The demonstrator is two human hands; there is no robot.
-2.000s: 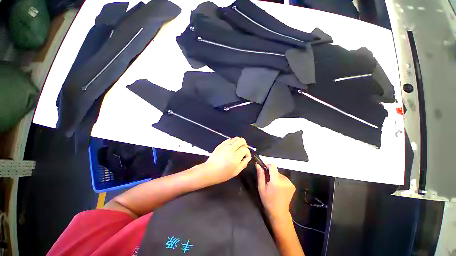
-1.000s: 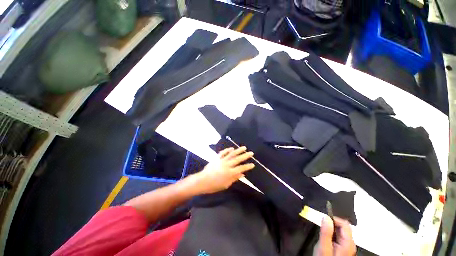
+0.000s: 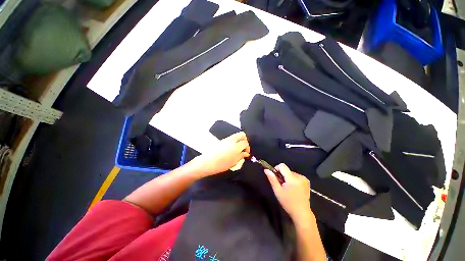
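Observation:
A black zipped panel lies at the table edge by my body, its pale zip line running to the lower right. My left hand pinches the panel's upper left end near the zip. My right hand is closed around a small dark tool, apparently thread snips, mostly hidden in the fist. The tool's tip points at the zip end beside my left fingertips. Any thread there is too small to tell.
Overlapping zipped panels cover the right part of the white table. A separate stack lies at the left. A blue basket with dark pieces stands below the left edge. Another blue bin stands beyond the table.
My left hand has gone from lying flat on the panel to pinching its end. My right hand has moved left with the tool, to beside my left fingers. The view has shifted slightly.

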